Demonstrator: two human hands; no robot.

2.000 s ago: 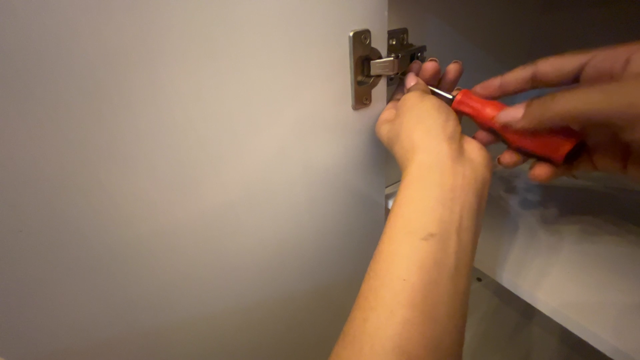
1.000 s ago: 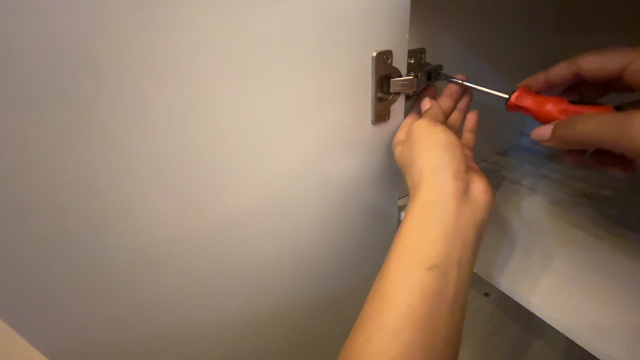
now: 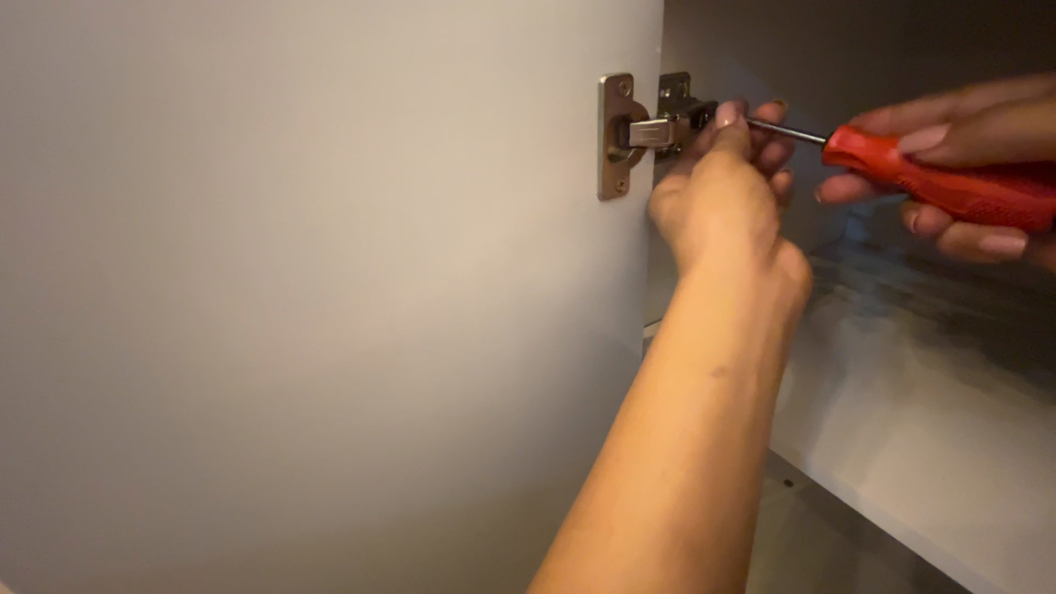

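A metal concealed cabinet hinge [image 3: 652,132] joins the open door's inner face to the cabinet's side wall. My right hand [image 3: 957,157] grips the red handle of a screwdriver [image 3: 932,177], whose shaft points left toward the hinge arm. My left hand [image 3: 730,173] is at the inner end of the hinge, thumb and fingers around the front of the shaft. The screwdriver's tip is hidden by those fingers, so its contact with a screw cannot be seen.
The pale cabinet door [image 3: 330,289] fills the left side of the view. Behind my hands is the dim cabinet interior, with a light shelf [image 3: 907,412] at lower right. A small dark hole shows on the surface beneath the shelf.
One second ago the shaft was bare between the hinge and the handle, with my left fingers below it; now my left thumb and fingers are up around its front part.
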